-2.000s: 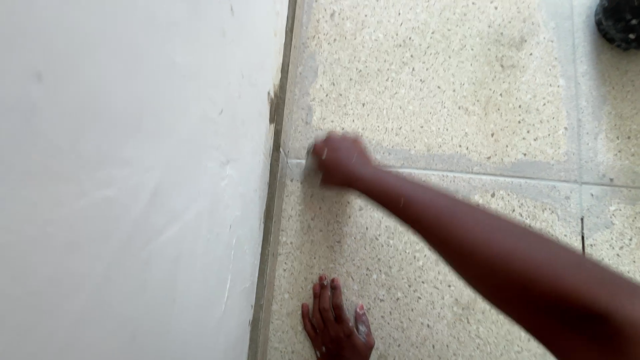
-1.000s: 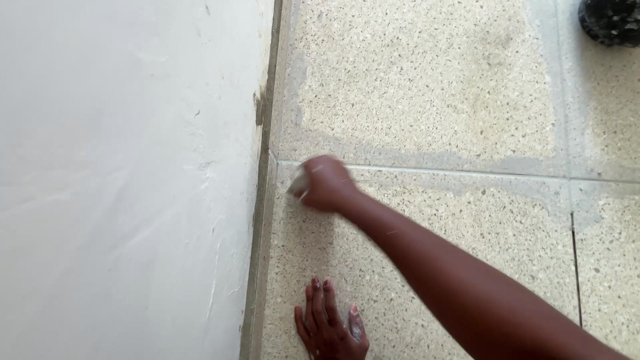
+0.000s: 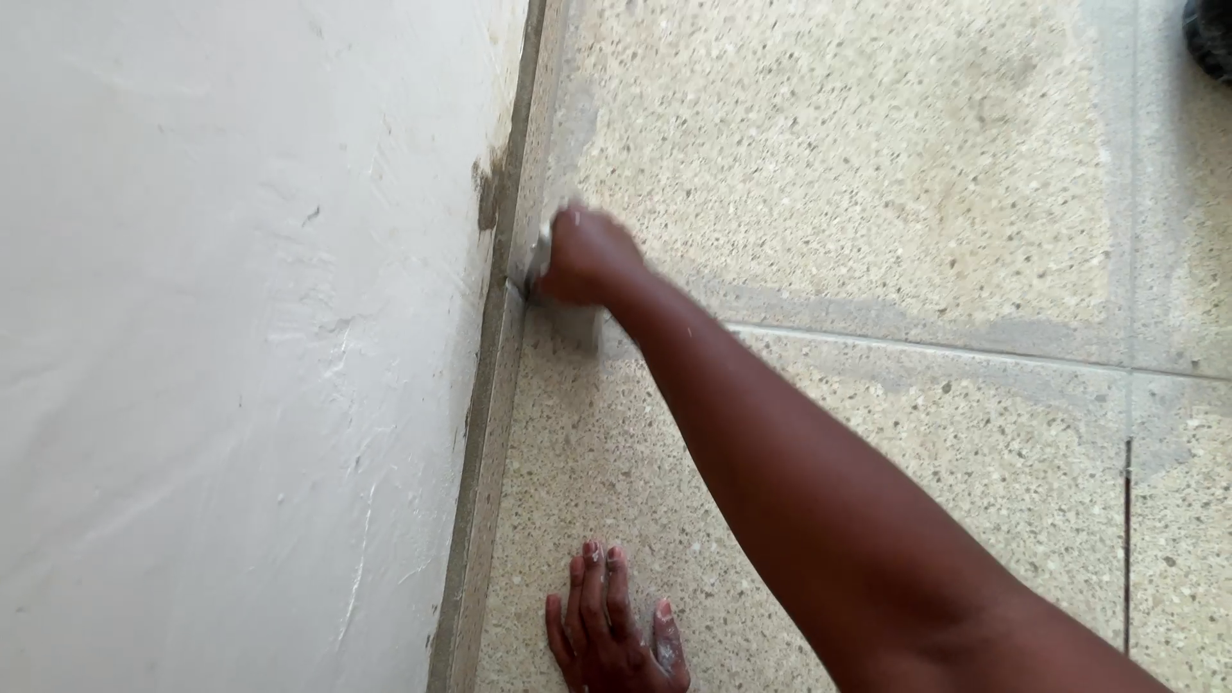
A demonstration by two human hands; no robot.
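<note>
My right hand (image 3: 587, 255), blurred by motion, is closed around a pale, thin piece (image 3: 542, 252) that is mostly hidden by the fingers; its kind cannot be told. It is at the skirting (image 3: 489, 423), where a floor joint (image 3: 924, 345) meets the wall's foot. Flat on the speckled terrazzo floor tile (image 3: 568, 462) rests my left hand (image 3: 616, 626), fingers spread, holding nothing, with whitish residue on the fingers and thumb. Grey smears of grout run along the joint.
A white plastered wall (image 3: 212, 318) with rough streaks takes up the left side. Its lower edge has a brown damaged patch (image 3: 488, 192). At the top right corner is part of a black speckled object (image 3: 1211, 38). A dark unfilled joint (image 3: 1127, 549) runs down the right.
My right hand has moved up and toward the skirting from its spot below the joint a second ago, still closed on the piece. My left hand remains spread on the floor.
</note>
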